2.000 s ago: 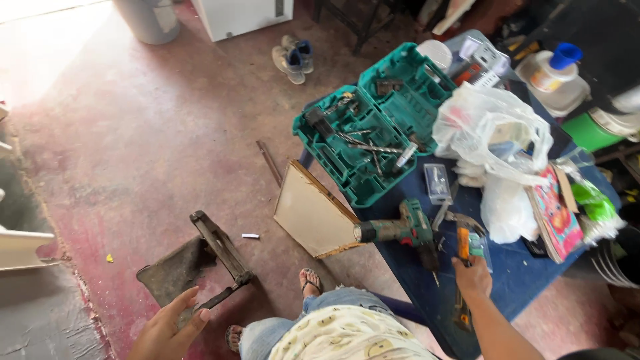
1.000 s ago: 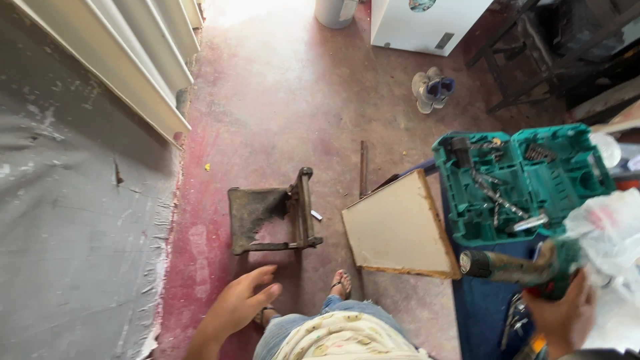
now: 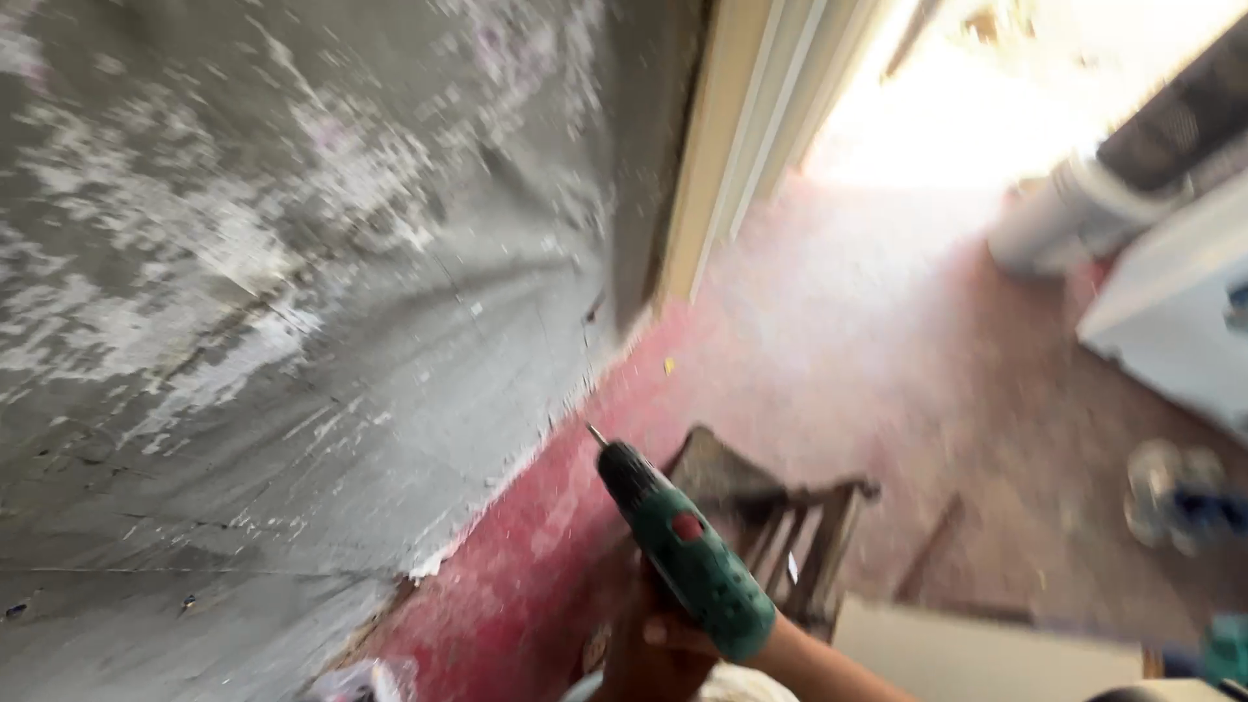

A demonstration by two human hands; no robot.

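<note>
A green and black cordless drill (image 3: pixel 697 561) with a red button is tilted up and left, a thin metal bit in its chuck. Below its body, my right hand (image 3: pixel 682 636) is wrapped on the handle, largely hidden by the drill. My left hand (image 3: pixel 634 648) is in shadow just under the drill, close to or touching its handle; its fingers cannot be made out. The bit's tip (image 3: pixel 593 429) appears in front of the red floor near the wall's base; whether it touches anything cannot be told.
A worn grey wall (image 3: pixel 390 292) fills the left side. Behind the drill stands a low dark stool or chair (image 3: pixel 829 526). A pale board (image 3: pixel 985 643) lies at lower right. Shoes (image 3: pixel 1180 497), a white box-like appliance (image 3: pixel 1180 312) and a bucket (image 3: pixel 1072 219) are farther right.
The view has swung left to the wall. The drill, on the blue table two seconds ago, was taken up by my right hand and is now in front of me. My left hand has come close to it.
</note>
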